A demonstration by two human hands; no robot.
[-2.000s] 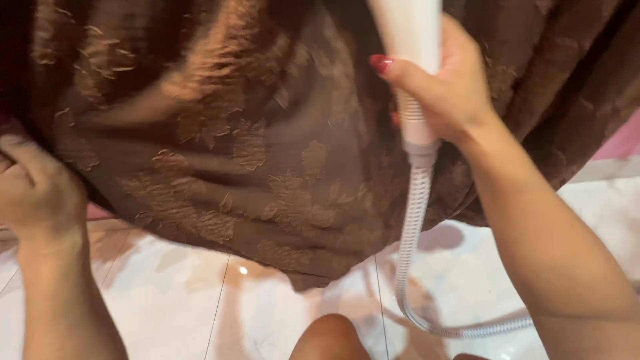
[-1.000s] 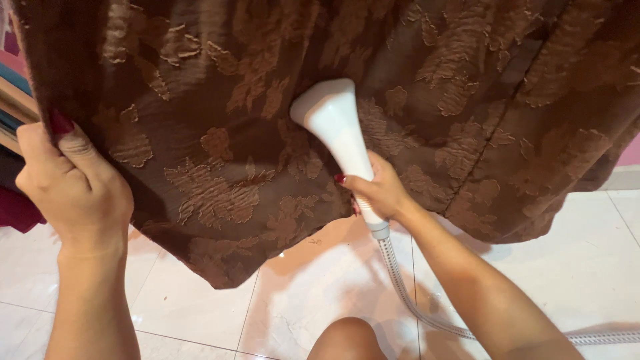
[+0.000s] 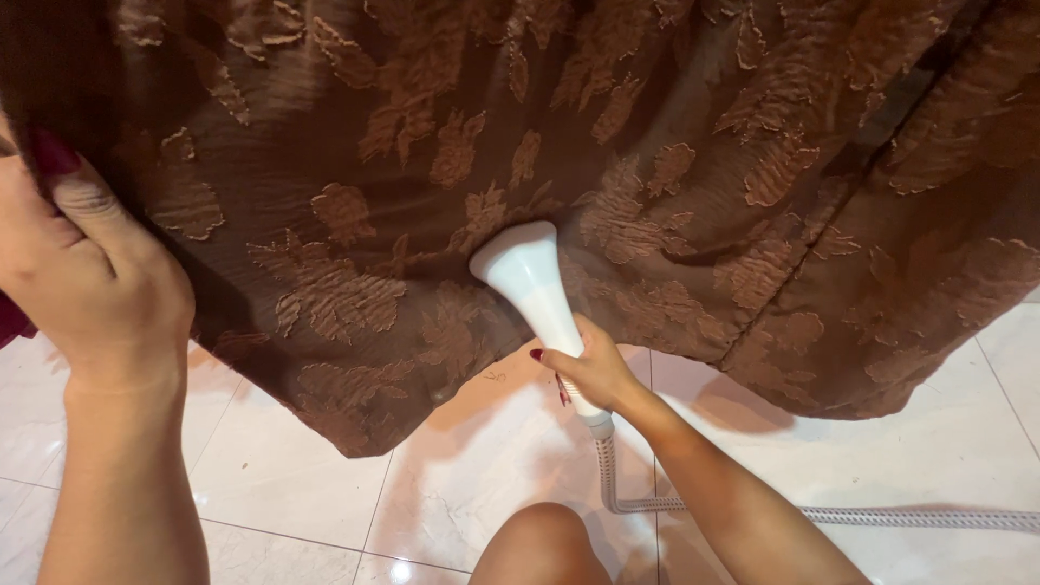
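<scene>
A brown cloth with a raised floral pattern hangs across the upper part of the view, with a seam running down its right side. Its left edge is pinched by my left hand, thumb in front and the other fingers partly hidden. My right hand grips the handle of a white garment steamer head, whose wide end lies against the lower middle of the cloth. From the handle's base a ribbed, braided hose drops, bends and runs off to the right, passing behind my right forearm.
Pale glossy floor tiles lie below the cloth's uneven hem. My bent knee shows at the bottom middle. A piece of dark red fabric is at the left edge, beside my left wrist.
Two seconds ago the steamer head was raised out of view at the top; it now sits lower on the cloth. My left hand has the cloth's edge in both later frames.
</scene>
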